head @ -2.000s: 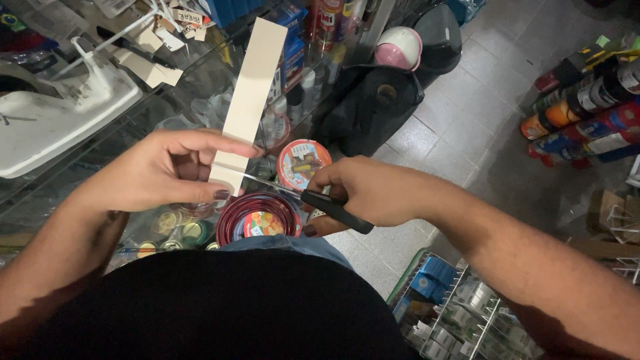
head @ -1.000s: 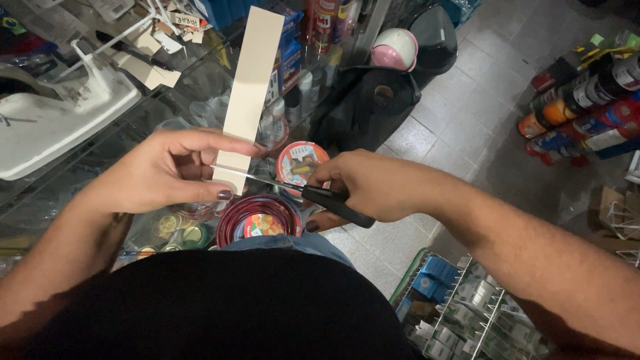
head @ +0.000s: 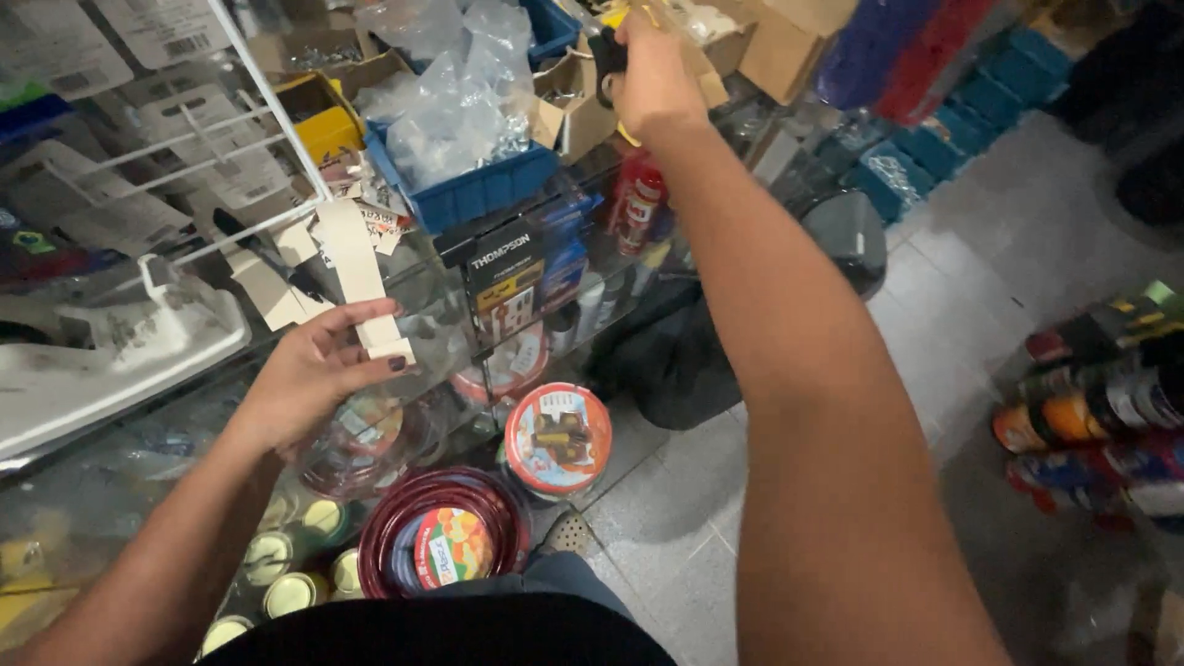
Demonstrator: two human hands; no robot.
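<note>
My left hand (head: 319, 370) pinches the lower end of a cream card strip (head: 351, 264) between thumb and fingers, over the glass counter. A short cross piece of card lies at the strip's bottom, by my thumb. My right hand (head: 652, 79) is stretched far forward to the top of the view, closed round the black handles of the scissors (head: 608, 60); the blades are hard to make out. Around that hand stand open cardboard boxes (head: 583, 111). Beyond the strip, on the counter, lie card offcuts (head: 268, 287) and a black-handled tool (head: 264, 254).
A blue plastic bin (head: 486, 190) holds clear bags. A white wire rack (head: 268, 92) rises at the left, above a white plastic piece (head: 120, 351). Low down are a coiled dark red hose (head: 444, 536), a round red-rimmed pack (head: 558, 439) and several jars (head: 291, 592).
My right hand has moved away from the card strip to the far boxes, taking the scissors along. My left hand still holds the strip. The view has shifted strongly.
</note>
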